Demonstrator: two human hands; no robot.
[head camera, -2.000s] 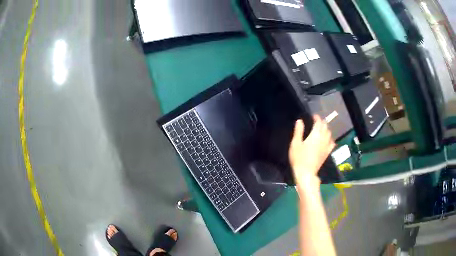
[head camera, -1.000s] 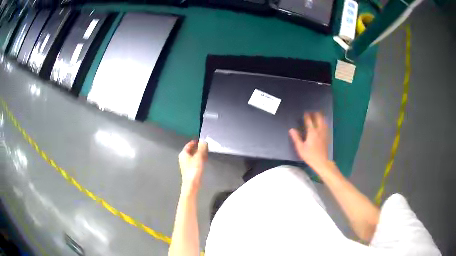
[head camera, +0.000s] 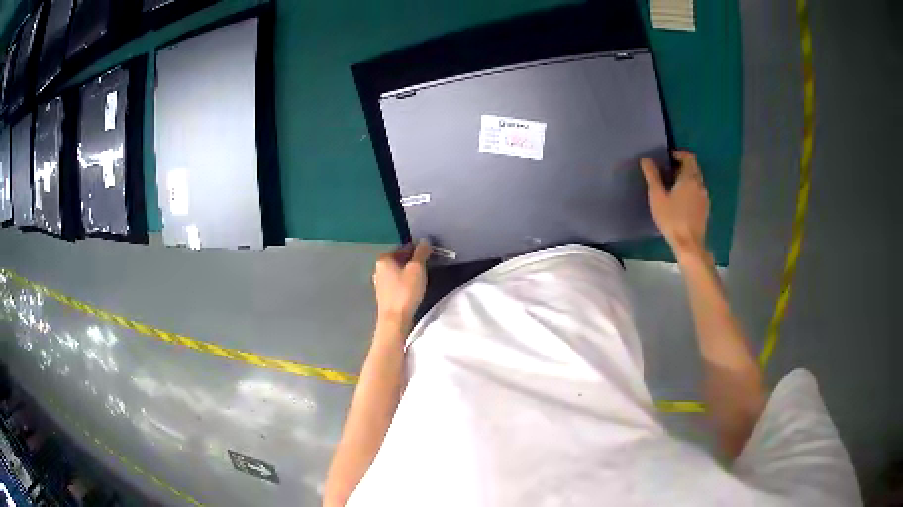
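A closed dark grey laptop (head camera: 574, 188) lies in front of me, slightly turned, with a white label (head camera: 512, 137) on its cover and small labels at its left edge. A black foam pad (head camera: 495, 54) shows beyond its far edge. My left hand (head camera: 401, 282) is at the laptop's near left corner, thumb on top, fingers partly hidden at the edge. My right hand (head camera: 678, 206) grips the right edge, thumb on the cover.
The green bench mat (head camera: 322, 149) runs under the pad. A silver-grey laptop (head camera: 213, 129) and several more closed laptops lie in a row to the left. A striped beige pad (head camera: 673, 13) is at the top right. Yellow lines mark the grey floor.
The laptop, open two seconds ago, is closed. Since the last frame my right hand has moved from the cover to its right edge; my left hand stays at the near left corner.
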